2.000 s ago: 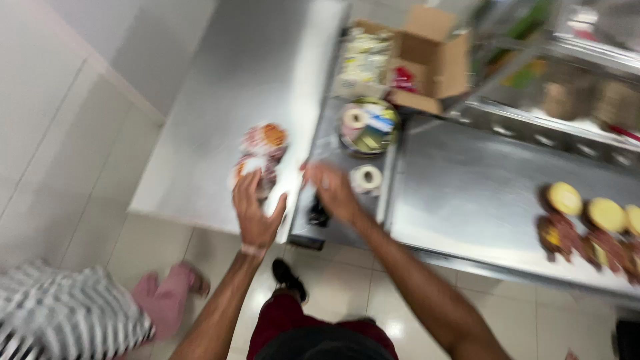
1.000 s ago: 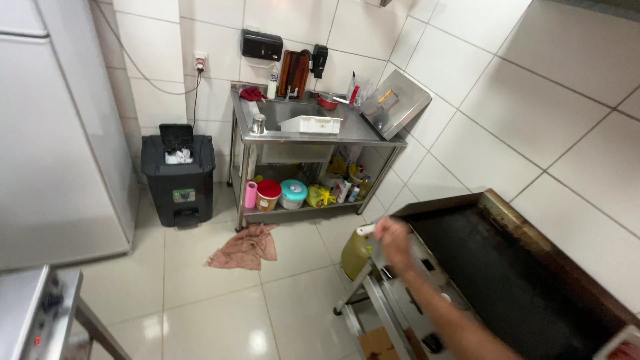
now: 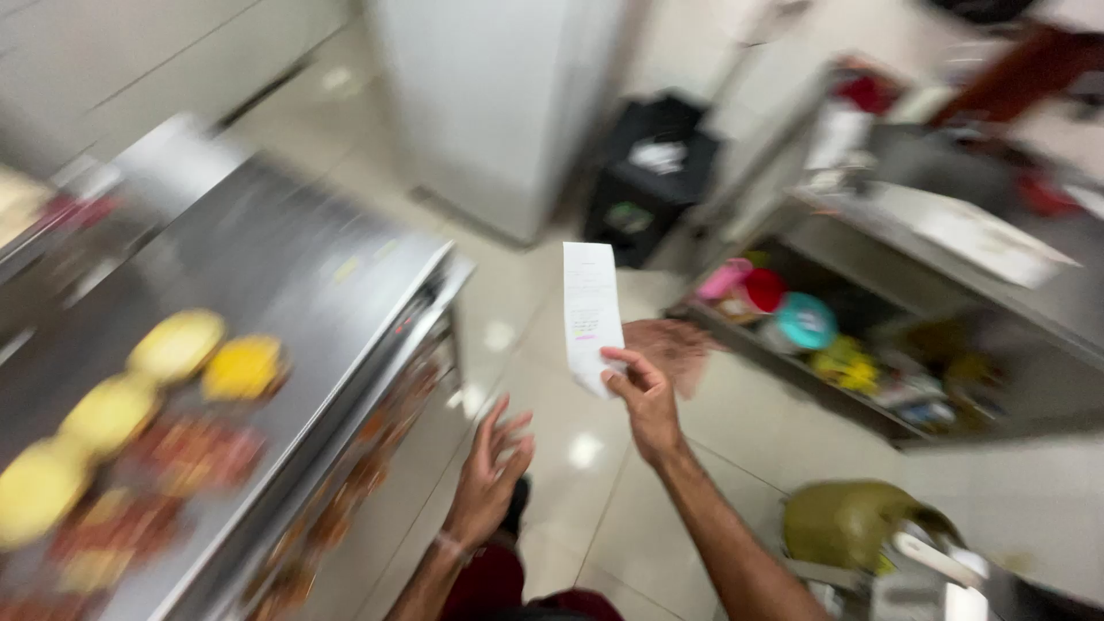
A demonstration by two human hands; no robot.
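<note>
My right hand (image 3: 647, 405) holds a long white paper slip (image 3: 591, 302) by its lower end, between thumb and fingers, above the floor. The slip bears small printed writing and a pink highlighted line. Lower and to the left, my left hand (image 3: 492, 474) is raised with its fingers apart and nothing in it. It is near the edge of a steel counter (image 3: 302, 233). On that counter lie several yellow-topped bun halves (image 3: 112, 414), a patty with melted yellow cheese (image 3: 244, 368) and reddish meat pieces (image 3: 198, 453), all blurred.
Ahead are a white refrigerator (image 3: 492, 112) and a black bin (image 3: 651, 172). A brown cloth (image 3: 668, 349) lies on the floor. At the right stands a steel sink table (image 3: 802, 379) with containers on its lower shelf. A green gas cylinder (image 3: 849, 522) is at the lower right.
The view has swung to the counter with buns. My right hand now has a paper slip in it; one second ago it was over by the griddle. My left hand has come back into view.
</note>
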